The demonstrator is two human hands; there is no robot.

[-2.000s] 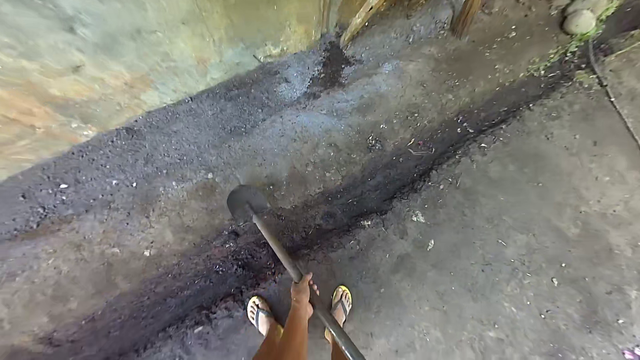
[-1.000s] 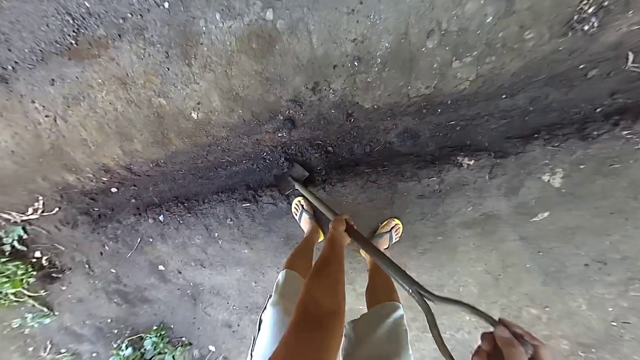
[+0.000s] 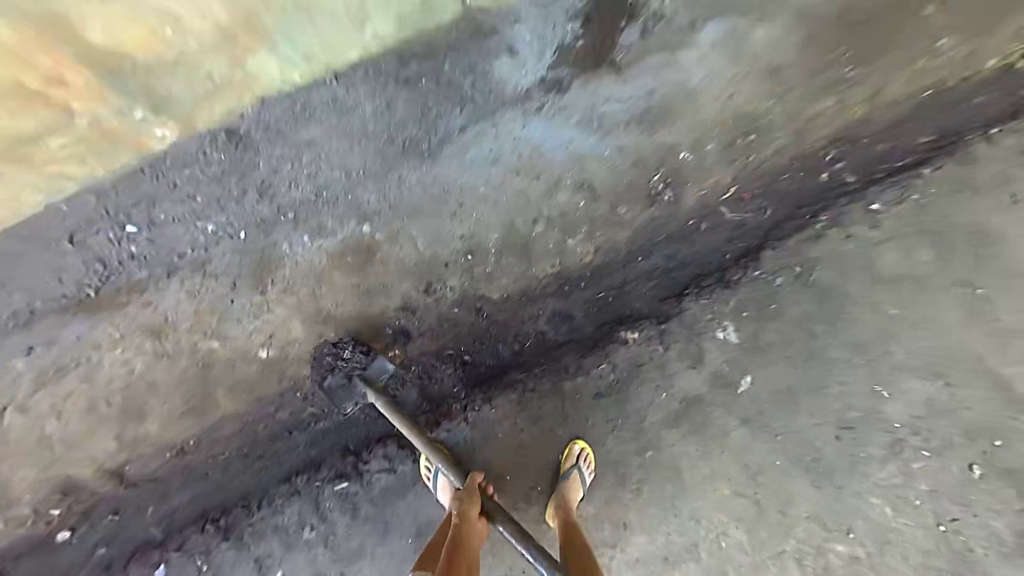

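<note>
My left hand is closed around the middle of the long shaft of a shovel, between my two feet. Dark soil lies heaped on the blade, which is over the left part of a dark, shallow trench. The shaft runs down and to the right, out of the bottom edge of the view. My right hand does not show, and neither does the end of the handle.
A mottled wall rises at the upper left, with grey loose soil along its foot. My feet, in yellow-edged flip-flops, stand on the grey ground on the near side of the trench. Small pale bits of litter are scattered about.
The shovel blade, low in the trench close to my foot a second ago, is now farther from my feet with dark soil on it. My right hand has left the view.
</note>
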